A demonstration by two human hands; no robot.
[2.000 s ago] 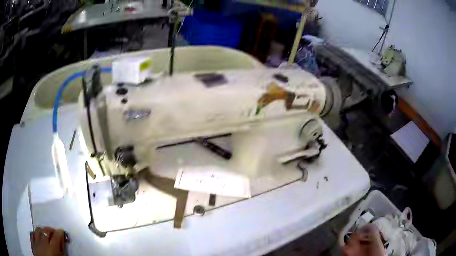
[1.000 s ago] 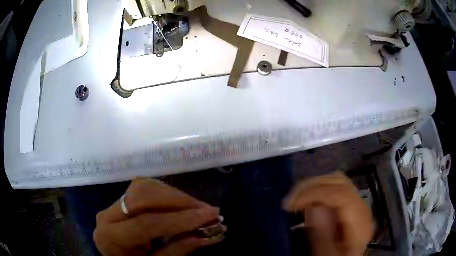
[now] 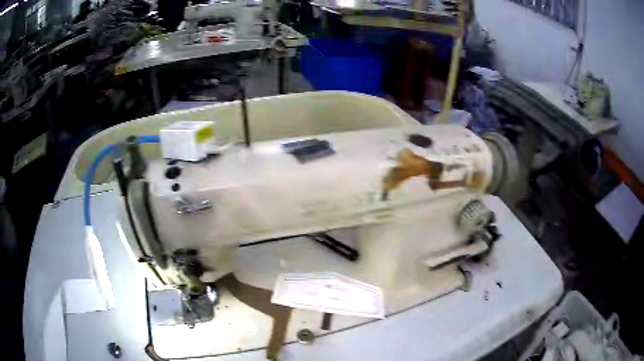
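No hand is in the picture now. The cream lockstitch machine [image 3: 282, 183] stands in front of me, with a brown animal decal at the right of its arm. The needle area [image 3: 198, 300] is at the lower left, beside a shiny slide plate [image 3: 165, 307]. A white paper label [image 3: 328, 295] with a printed border lies on the bed. A bent brown strip [image 3: 278, 331] lies partly under it. A small round metal bobbin [image 3: 305, 336] sits by the bed's front edge. Another small round metal part [image 3: 114, 349] lies at the lower left of the table.
A blue-necked lamp [image 3: 99, 264] stands left of the head. A white box [image 3: 186, 140] sits on top. A dark tool [image 3: 335, 246] lies under the arm. A pale bin [image 3: 582, 331] of white pieces is at the lower right. Other machine tables and a blue container [image 3: 342, 67] are behind.
The view has tilted up from the table's front edge to the whole machine. Both hands, one second ago low in front with the left pinching a small metal part, have left the picture.
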